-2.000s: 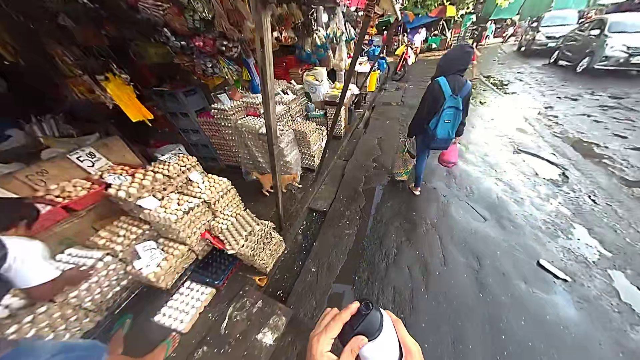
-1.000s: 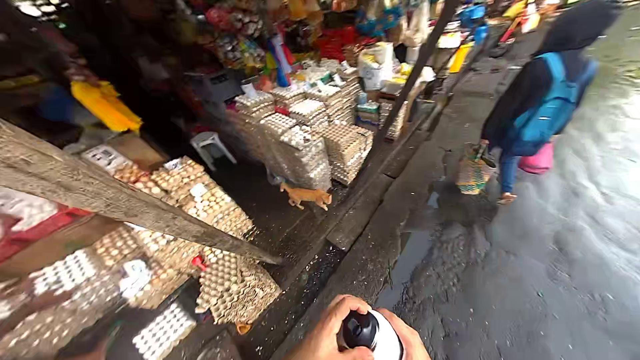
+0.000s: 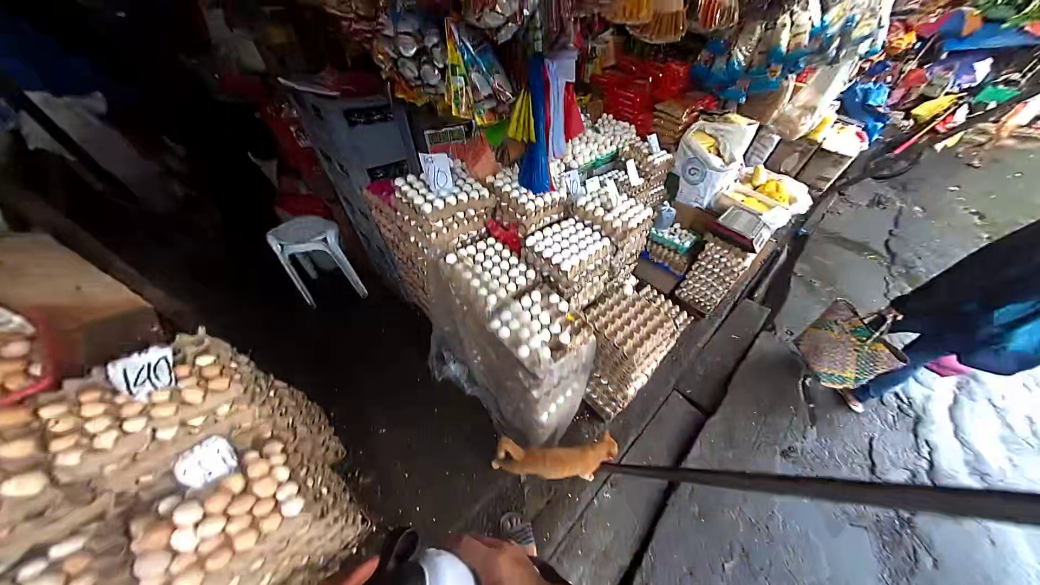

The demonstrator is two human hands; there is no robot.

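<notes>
At the bottom edge of the head view, a white container with a black top [image 3: 443, 568] sits between my hands, cut off by the frame. My right hand [image 3: 497, 561] is wrapped against its right side. Of my left hand [image 3: 355, 574] only a small part shows, at the container's left side. Just ahead, an orange cat [image 3: 556, 460] stands with its body across the view. A sandalled foot [image 3: 517, 529] shows between the cat and my right hand.
Stacked egg trays [image 3: 561, 252] stand ahead, more egg trays [image 3: 227, 487] at left. A plastic stool [image 3: 305, 236] is behind. A dark pole [image 3: 821, 491] crosses at right. A person [image 3: 975, 292] with a woven bag [image 3: 849, 349] is on the wet pavement.
The view has swung left and closer to the egg stalls. My hands and the container now lie lower, mostly cut off by the bottom edge.
</notes>
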